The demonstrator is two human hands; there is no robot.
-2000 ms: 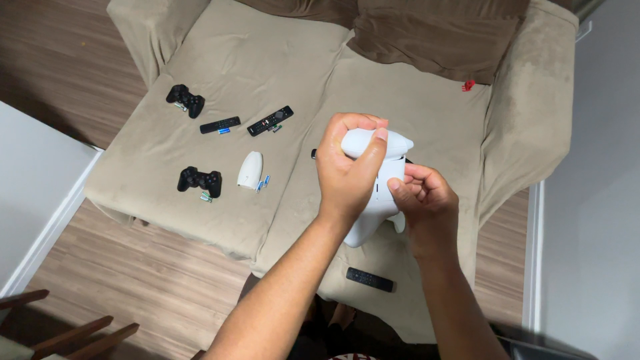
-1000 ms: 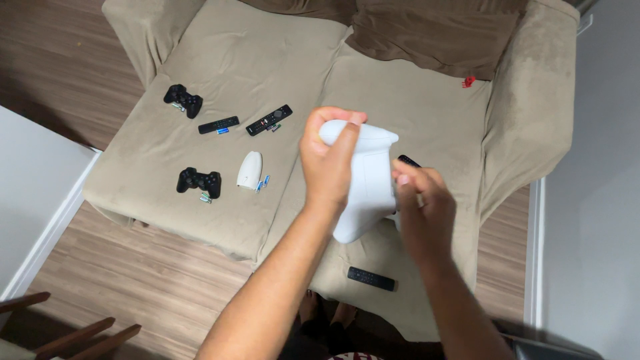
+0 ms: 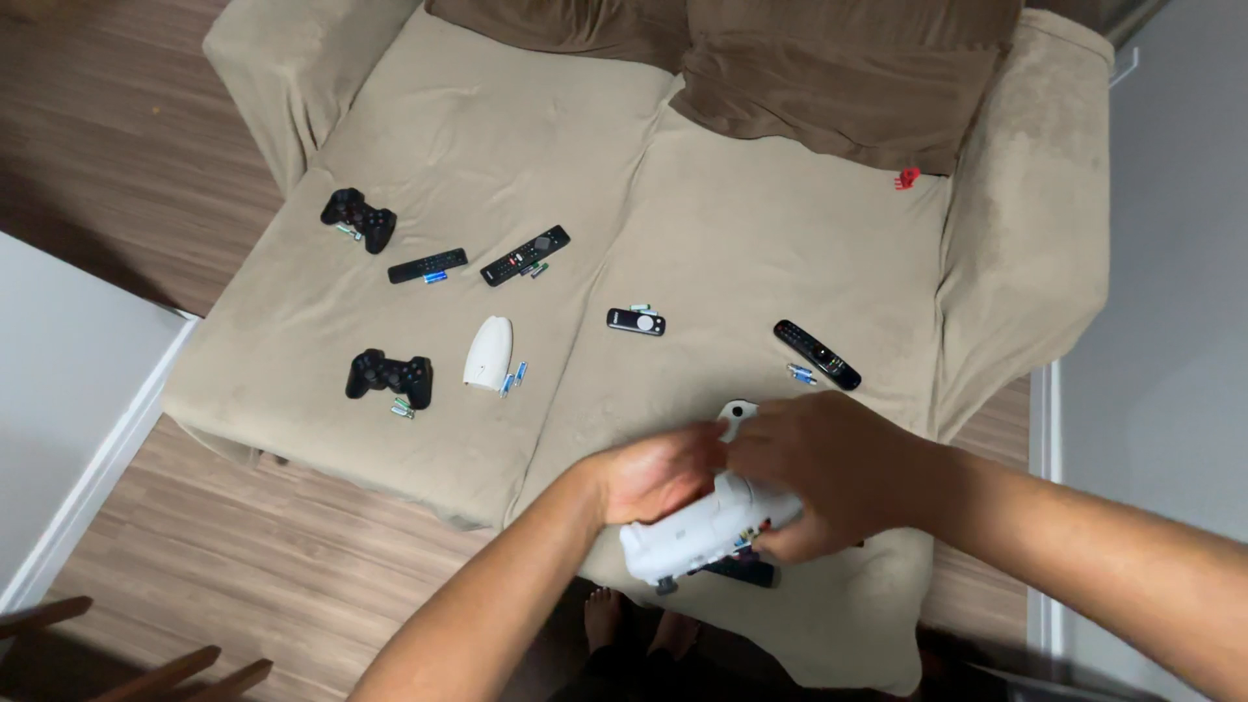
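A white plastic handheld device (image 3: 682,536), which I cannot name surely, is between my hands over the front of the right seat. My right hand (image 3: 829,478) grips its right end, where small coloured parts show. My left hand (image 3: 663,473) lies along its upper side, palm partly visible; whether it grips is unclear. Just above the hands shows a white piece with a black round spot (image 3: 738,411), partly hidden. A dark remote control (image 3: 746,570) lies beneath the device, partly covered. Beyond my hands are a black remote (image 3: 817,354) with batteries (image 3: 802,373) and a small remote (image 3: 636,322).
On the left seat of the covered sofa (image 3: 526,127) lie two black game controllers (image 3: 359,220), two remotes (image 3: 427,265), a white shell-shaped piece (image 3: 489,353) and loose batteries (image 3: 514,378). A red object (image 3: 907,178) lies by the brown cover.
My hands and the white device have moved lower, and the device is now tilted. My right hand has come over its top. The small remote and the black remote beyond my hands are now uncovered.
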